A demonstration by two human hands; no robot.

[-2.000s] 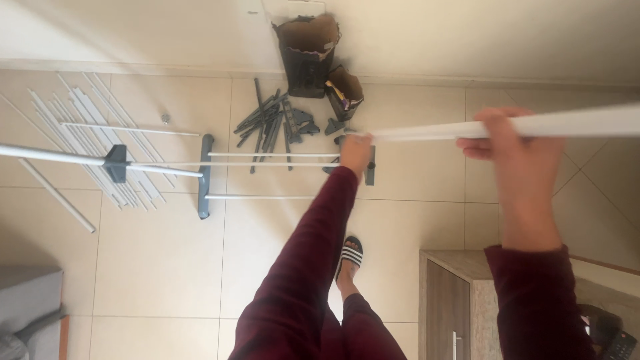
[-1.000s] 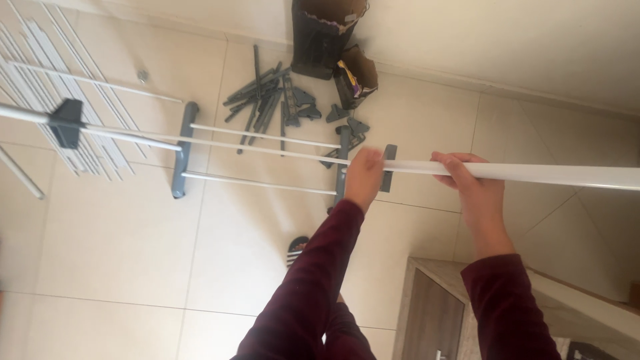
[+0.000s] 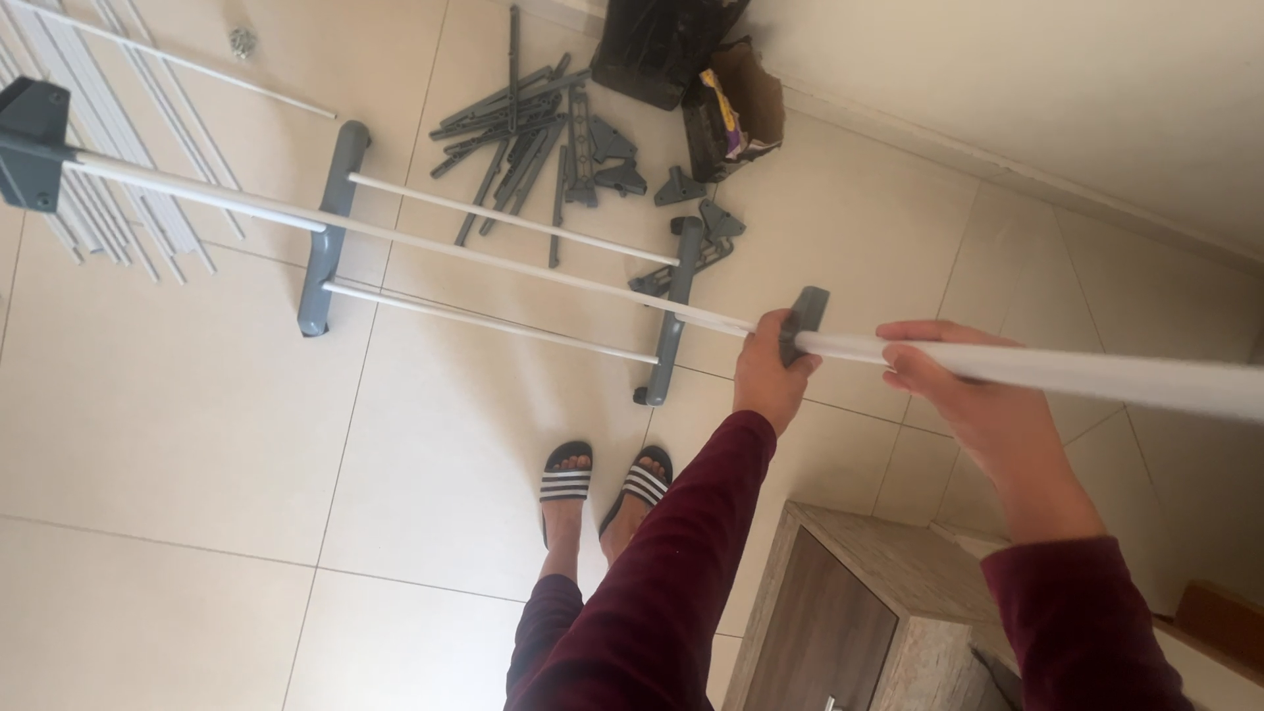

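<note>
My left hand [image 3: 773, 373] is closed around a grey plastic connector [image 3: 812, 311] where white tubes meet. Just right of it, my right hand [image 3: 973, 390] grips a thicker-looking white tube [image 3: 1116, 375] that runs out at the right edge. From the left hand a thin white tube [image 3: 513, 262] runs left to another grey connector [image 3: 35, 146]. Below it on the floor stands a frame part with two grey plastic feet [image 3: 334, 232], [image 3: 675, 316] joined by thin white rods [image 3: 494, 321]. The tube's far right end is out of view.
Loose grey plastic bars [image 3: 523, 128] and brackets [image 3: 679, 186] lie on the tiles beside a black bag [image 3: 657, 49] and a torn carton [image 3: 765, 104]. White rods [image 3: 118, 148] and a small bag of hardware [image 3: 242, 41] are at upper left. A wooden cabinet [image 3: 839, 612] stands at lower right.
My left hand now holds the grey connector, which showed beside it one second ago. The right hand stays on the tube. Both slippered feet have come into sight, and the view has shifted.
</note>
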